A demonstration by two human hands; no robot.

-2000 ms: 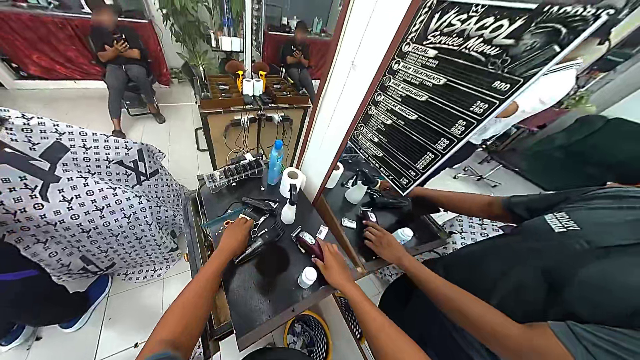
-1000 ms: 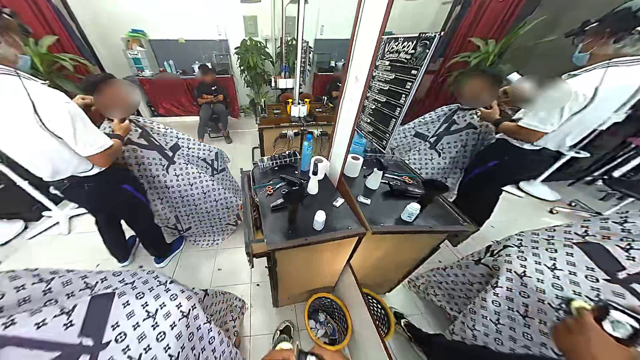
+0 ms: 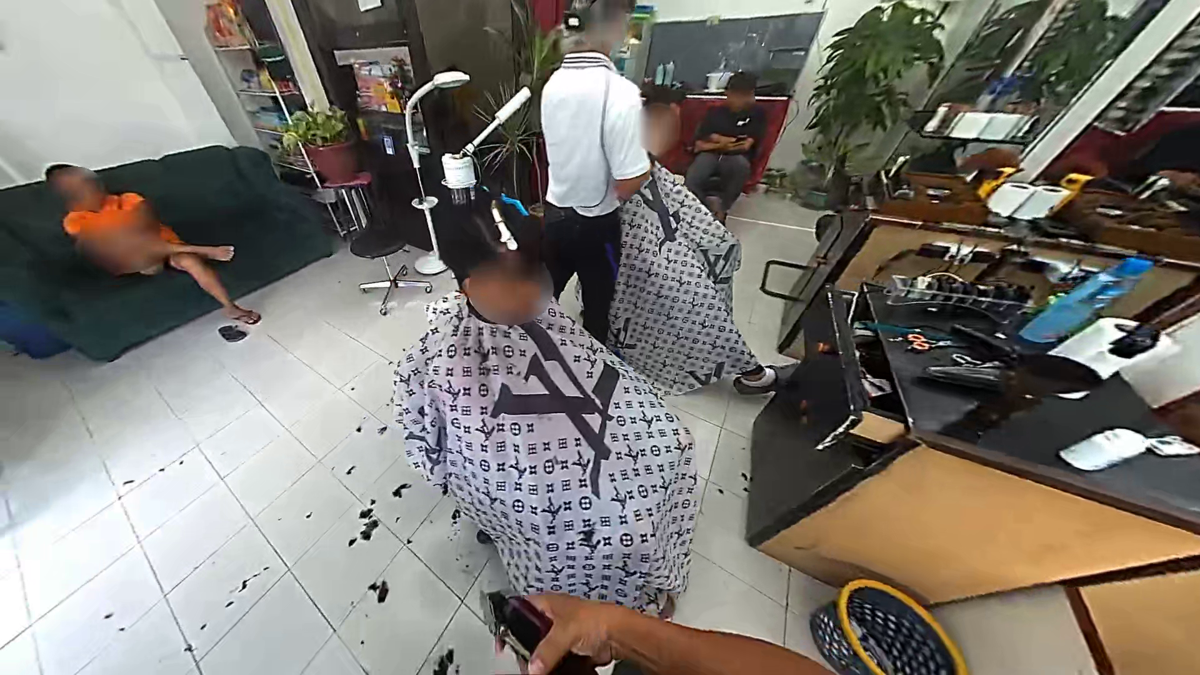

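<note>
At the bottom centre, my right hand (image 3: 579, 630) grips a dark red hair clipper (image 3: 521, 622), its metal blade end pointing left. My left hand is out of view. Beyond the clipper sits a person in a white barber cape (image 3: 562, 459) with a dark monogram pattern. The cape covers the body from the neck down. Behind, a co-worker in a white polo shirt (image 3: 586, 131) stands beside another seated person under a similar cape (image 3: 670, 291). Orange-handled scissors (image 3: 921, 342) lie on the black counter (image 3: 994, 412) at right, near a blue bottle (image 3: 1083, 300).
A plastic basket with a yellow rim (image 3: 942, 626) stands below the counter. An open drawer (image 3: 830, 375) juts from its left side. Cut hair (image 3: 370, 525) lies on the tiled floor. A person sits on a green sofa (image 3: 216, 202) at left; a lamp stand (image 3: 424, 220) stands behind.
The view has swung left from the counter and mirror to the seated, caped person. My right hand, at the clipper on the counter two seconds ago, now holds it off the counter.
</note>
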